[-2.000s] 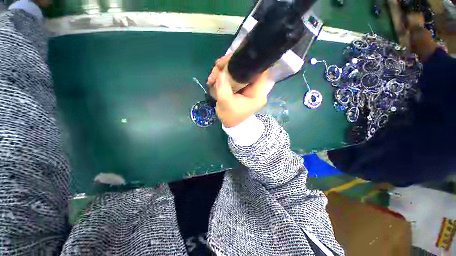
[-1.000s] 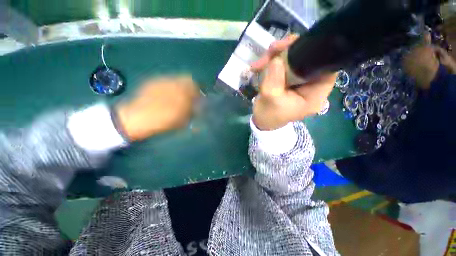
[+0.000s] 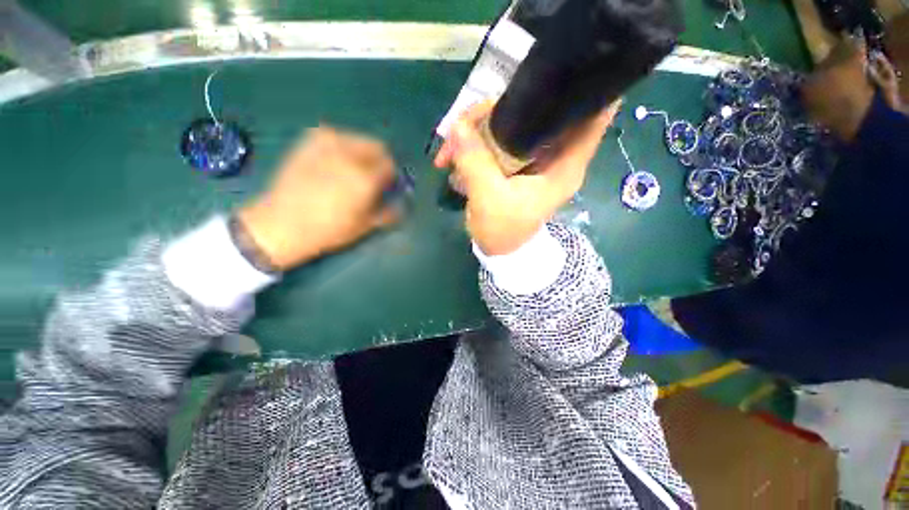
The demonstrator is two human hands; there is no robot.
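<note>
My right hand (image 3: 518, 194) is wrapped around the beige nose of the black electric screwdriver (image 3: 578, 75), which leans up to the right over the white-grey screw feeder (image 3: 495, 65). My left hand (image 3: 324, 194) is blurred, left of it, with curled fingers at a small dark thing (image 3: 401, 189); what it is and how it is held cannot be made out. A round unit (image 3: 216, 147) with blue face and white wire lies on the green bench at left. A pale-centred ring part (image 3: 640, 190) with a wire lies right of my right hand.
A pile of wired ring parts (image 3: 753, 149) lies at right, with a coworker's hand (image 3: 837, 88) and dark blue sleeve (image 3: 827, 249) beside it. A pale strip (image 3: 329, 40) crosses the bench's far side. A cardboard carton (image 3: 738, 458) stands at lower right.
My left hand has come in over the bench from the left. A round unit now lies at left, and the one beside my right hand is gone from there. The screwdriver swung right, then back left.
</note>
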